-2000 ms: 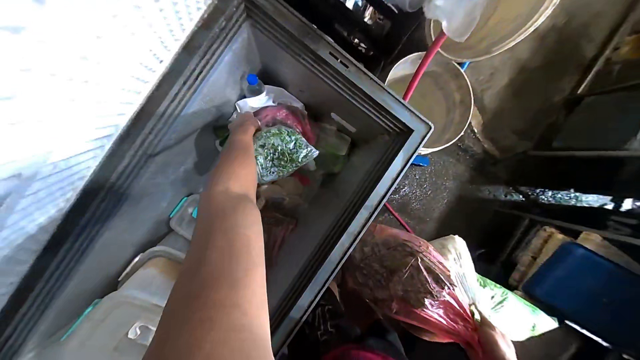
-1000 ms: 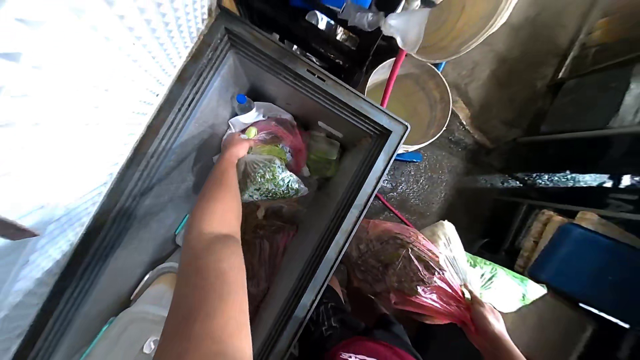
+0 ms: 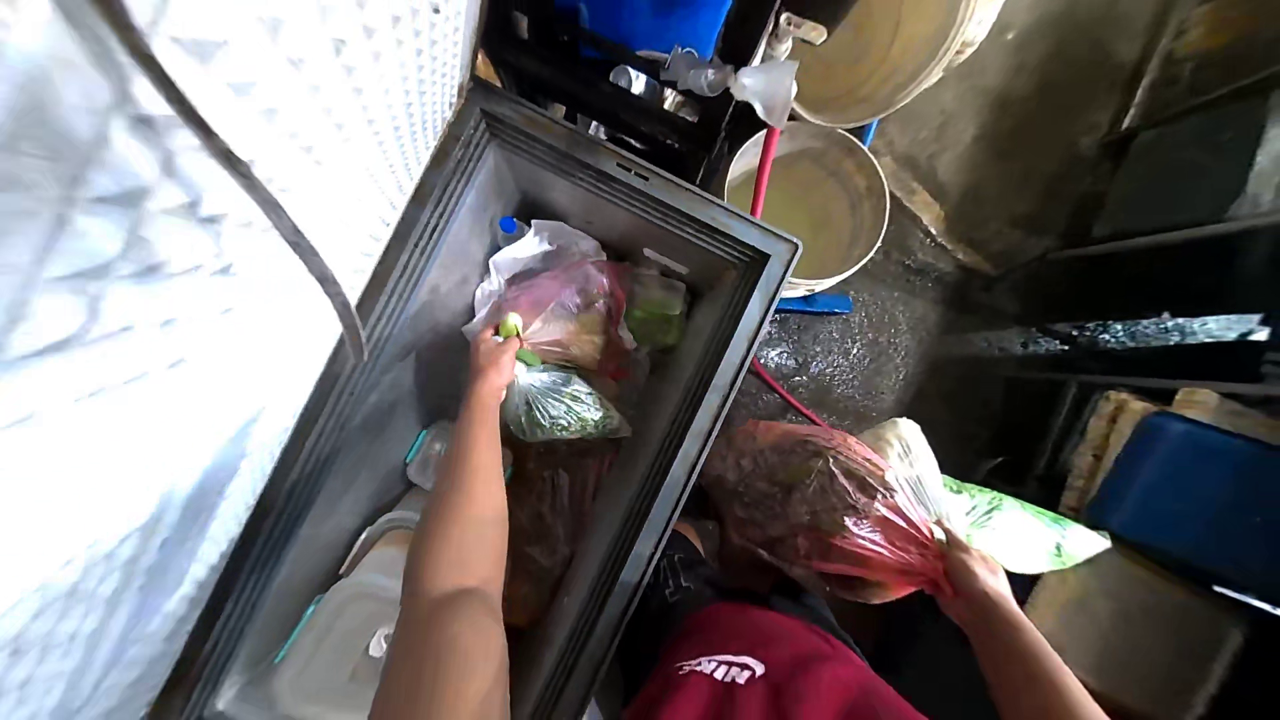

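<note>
Inside a chest freezer (image 3: 770, 250), my left hand (image 3: 494, 362) grips the gathered neck of a clear plastic bag of chopped greens (image 3: 562, 403). Just beyond that hand lie a red-tinted plastic bag (image 3: 570, 310), a white plastic bag (image 3: 548, 250) and a bottle with a blue cap (image 3: 509, 228). A bag with green contents (image 3: 655, 308) rests by the right inner wall. Outside the freezer, my right hand (image 3: 970, 578) holds a red plastic bag with dark contents (image 3: 800, 500) by its bunched neck. A white-and-green bag (image 3: 1030, 525) is beside that hand; whether I grip it too is unclear.
Lidded plastic containers (image 3: 345, 640) stand in the freezer's near left part. Its lid (image 3: 250, 250) rises at the left. Outside are a bucket of liquid (image 3: 815, 205), a second large bucket (image 3: 880, 50), a red hose (image 3: 765, 175) on wet floor and a blue container (image 3: 1190, 500) at right.
The neck of the bag of greens is pulled toward my left hand, and the red-tinted bag beyond it shows more. My right hand came fully into view, still on the red bag.
</note>
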